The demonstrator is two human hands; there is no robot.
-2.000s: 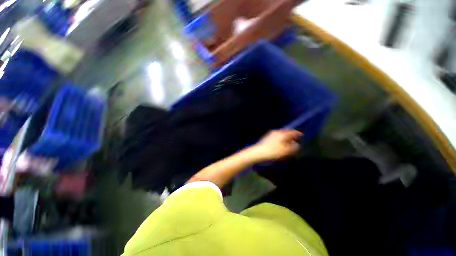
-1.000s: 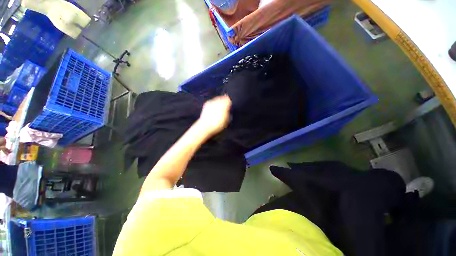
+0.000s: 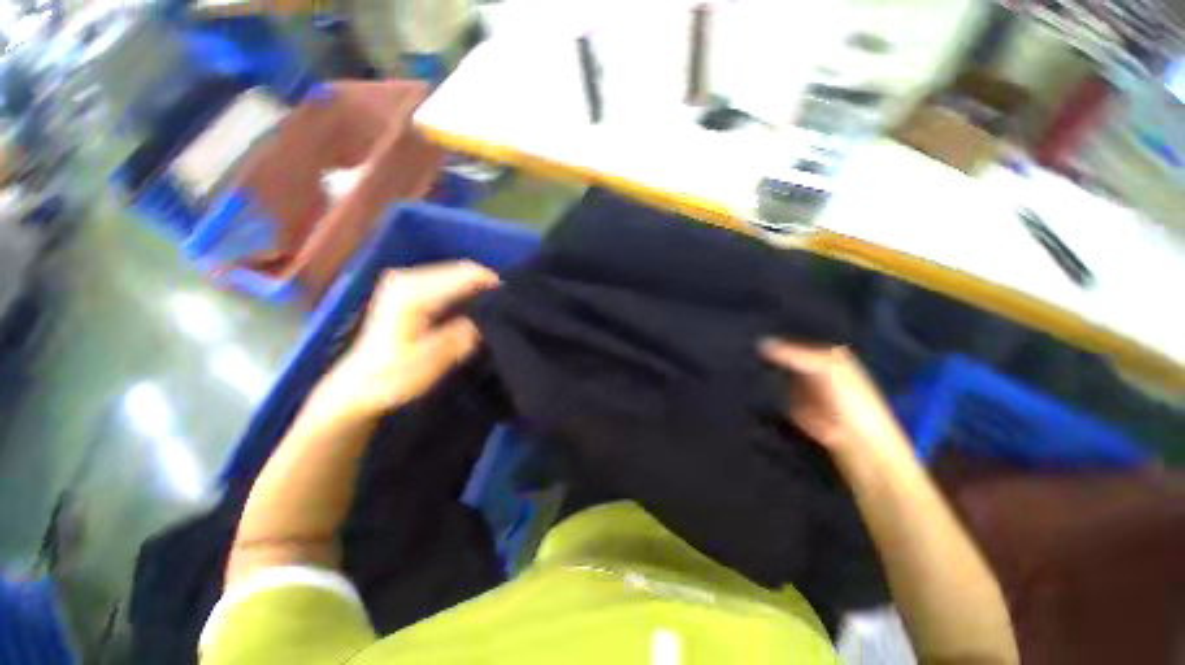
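A black garment (image 3: 650,351) is spread between my two hands over my lap, in front of the table edge. My left hand (image 3: 416,331) grips its left side, with thumb and fingers on the cloth. My right hand (image 3: 819,390) holds its right side; some fingertips are hidden in the folds. The left blue bin (image 3: 305,357) stands at my left, with more black garments (image 3: 416,494) in it and hanging over its near side. The image is blurred.
The white table with a wood-coloured edge (image 3: 910,266) crosses ahead. The narrow machine arm (image 3: 795,188) reaches its edge. Slim dark tools (image 3: 1053,247) and a cardboard box (image 3: 946,134) lie on it. A blue bin with brown lining (image 3: 1066,546) is at right; another (image 3: 325,182) is at far left.
The view has swung right from the left bin to the table. My left hand has left the bin and holds a black garment over my lap. My right hand has come into view, also holding it.
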